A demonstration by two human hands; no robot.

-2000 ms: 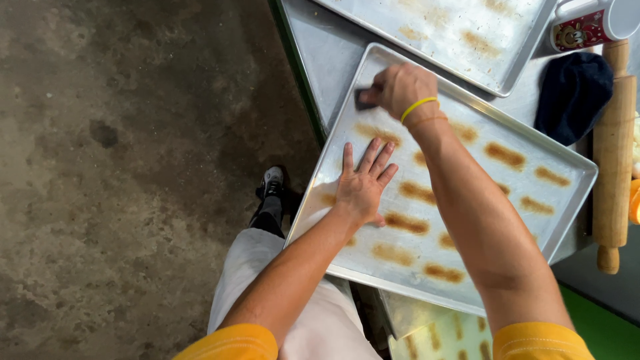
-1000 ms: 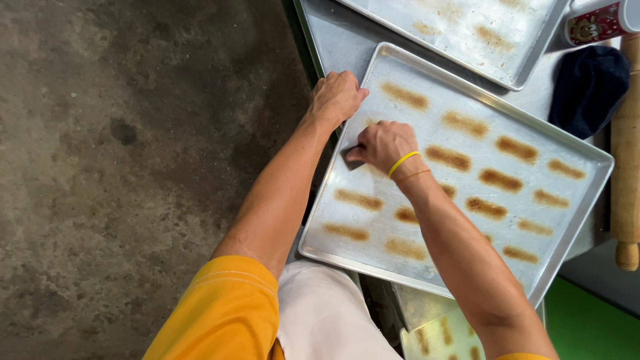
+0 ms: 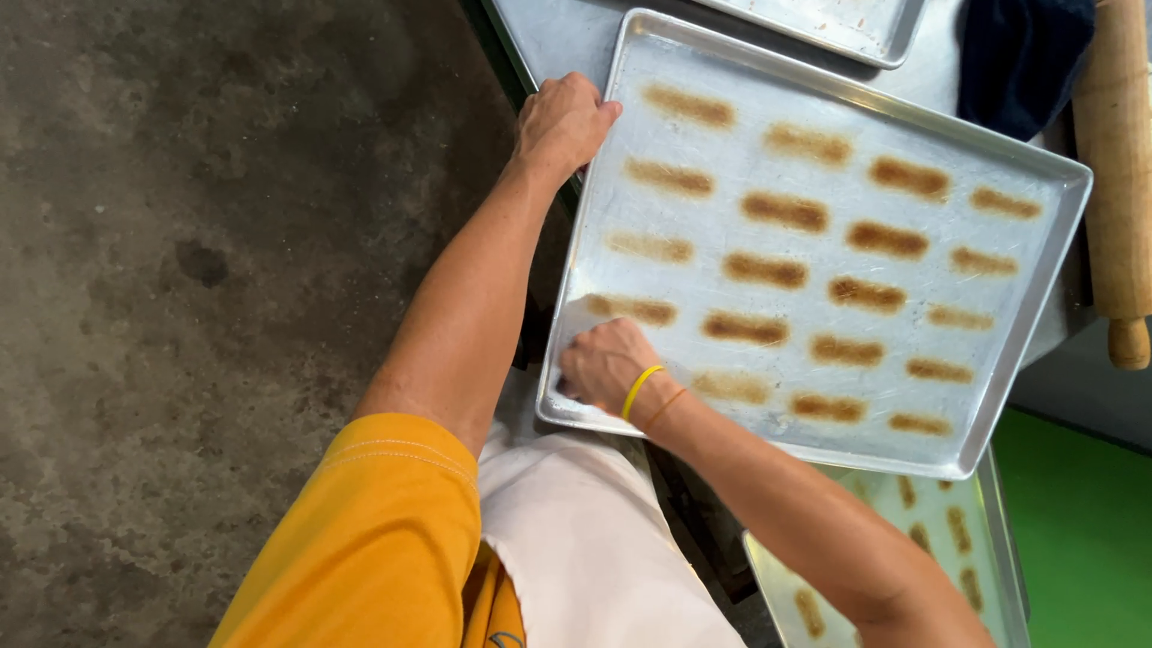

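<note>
An aluminium sheet pan (image 3: 810,270) with rows of brown oblong baked-on marks lies on the metal table. My left hand (image 3: 565,121) grips its rim at the upper left side. Near the lower left corner, inside the pan, my right hand (image 3: 607,364) is closed on a small dark object, mostly hidden by the fingers; what it is I cannot tell. A yellow band and a thin orange one circle my right wrist.
Part of another sheet pan (image 3: 828,22) shows on the metal table (image 3: 562,40). A dark cloth (image 3: 1021,63) and a wooden rolling pin (image 3: 1116,171) lie at the right. Below, a marked tray (image 3: 999,540) stands lower, beside a green surface (image 3: 1071,513).
My left hand has gone from flat on the pan to its left rim. My right hand, holding the dark object, has moved from the pan's upper left down to its lower left corner.
</note>
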